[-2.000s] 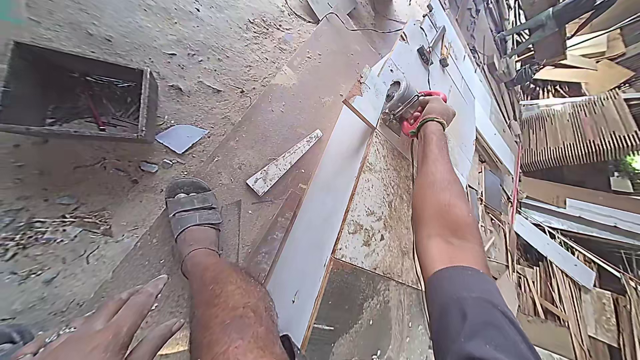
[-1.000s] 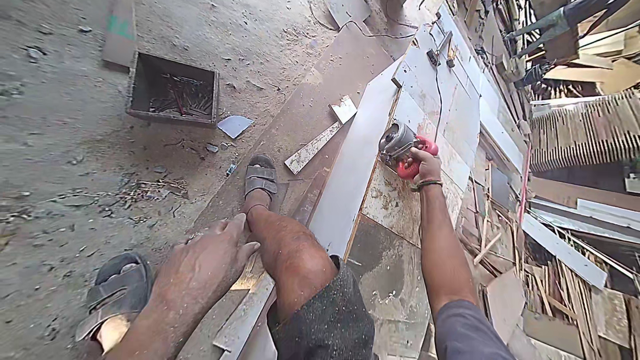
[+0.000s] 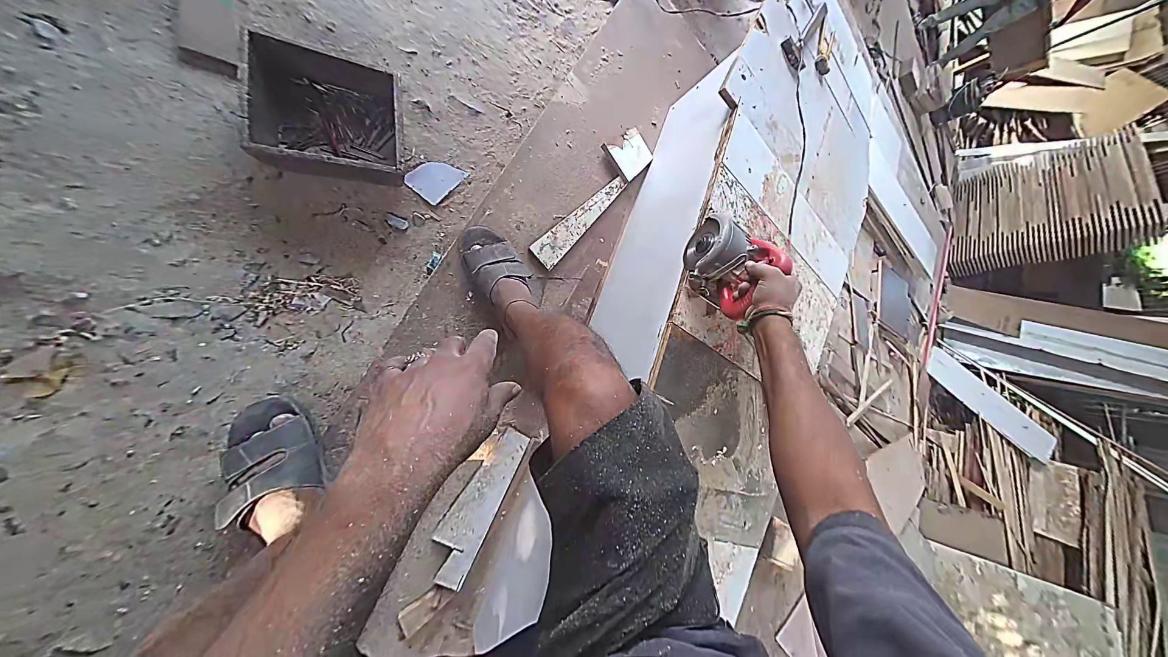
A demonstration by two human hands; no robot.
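Observation:
My right hand (image 3: pixel 771 290) is closed on the red handle of a circular saw (image 3: pixel 721 251), which has a grey guard and stands over the stained boards at centre right. Just left of the saw runs a long white-faced board (image 3: pixel 662 214). Dust covers my left hand (image 3: pixel 433 392), which hangs over the ground and my lower leg with nothing in it, its fingers slightly bent. A narrow offcut (image 3: pixel 579 222) and a small white-faced piece (image 3: pixel 629 153) lie on the brown board beyond my foot. A hammer (image 3: pixel 824 53) rests on the boards at the top.
A box of scraps (image 3: pixel 397 137) stands on the dirt at upper left, with a broken white piece (image 3: pixel 435 182) beside it. A dark cable (image 3: pixel 799 137) crosses the boards. Stacked wood strips (image 3: pixel 1058 201) and leaning panels fill the right side. More offcuts (image 3: pixel 484 502) lie beside my knee.
The saw in my right hand has come back from the far part of the boards. A small white-faced piece now lies at the end of the narrow offcut. My left hand has moved from the lower left corner.

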